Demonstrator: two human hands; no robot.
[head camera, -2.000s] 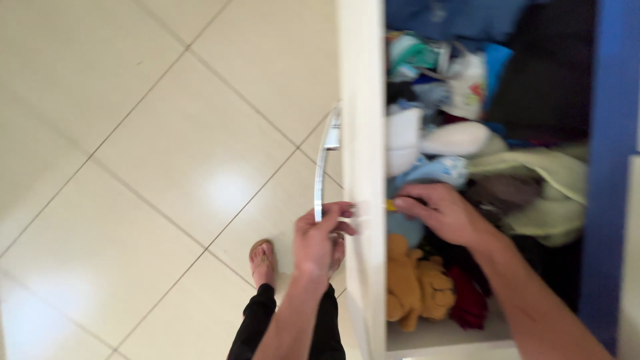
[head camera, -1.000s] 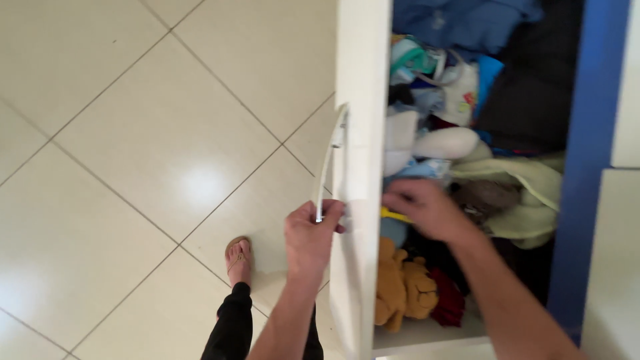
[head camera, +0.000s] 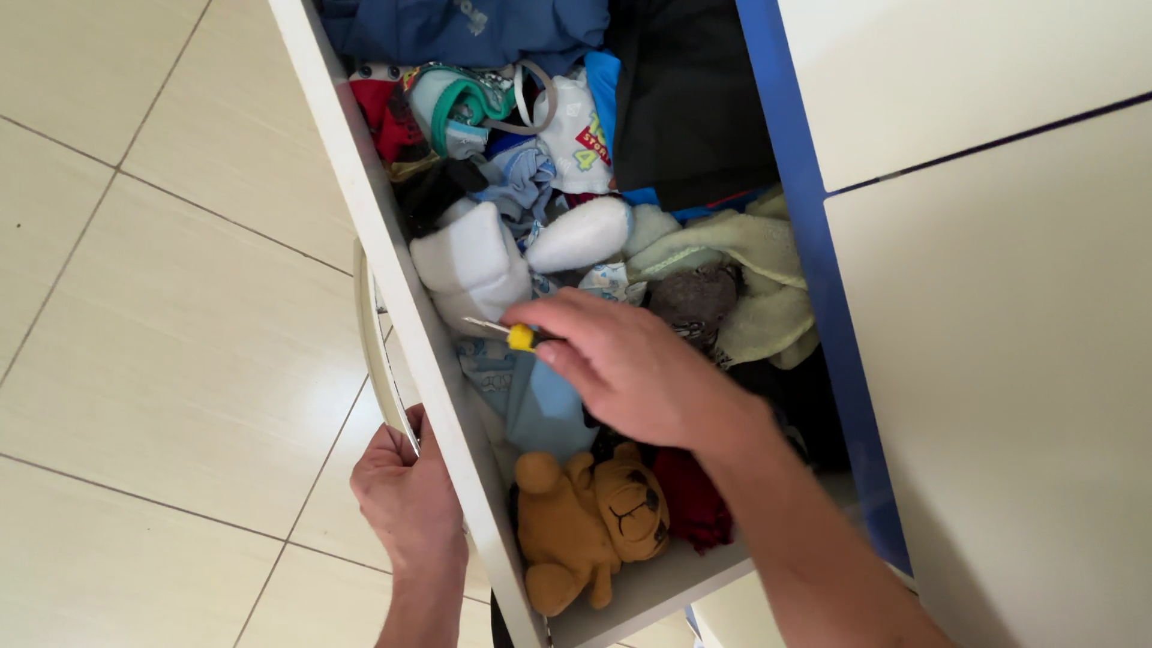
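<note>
My right hand (head camera: 621, 364) is closed around a small screwdriver (head camera: 519, 337) with a yellow and dark handle, its thin metal shaft pointing left. It hovers over an open drawer (head camera: 405, 306) full of clothes. Outside the drawer's white front, my left hand (head camera: 405, 477) grips the lower end of a long curved handle (head camera: 378, 351), whose upper part stands off the panel. Whether a screw holds that lower end is hidden by my fingers. Beneath my right wrist lies a tan teddy bear (head camera: 576, 531), with white plush cloth (head camera: 472, 261) above it.
Blue clothing (head camera: 468, 31), a black garment (head camera: 688, 99) and a pale green cloth (head camera: 765, 252) fill the drawer's far part. A blue cabinet edge (head camera: 823, 270) and cream cabinet panels (head camera: 1008, 315) stand at the right. Tiled floor (head camera: 162, 378) lies to the left.
My right hand has moved away from the inner side of the drawer front, taking the screwdriver with it. My left hand stays at the handle's lower end. The view has shifted and tilted.
</note>
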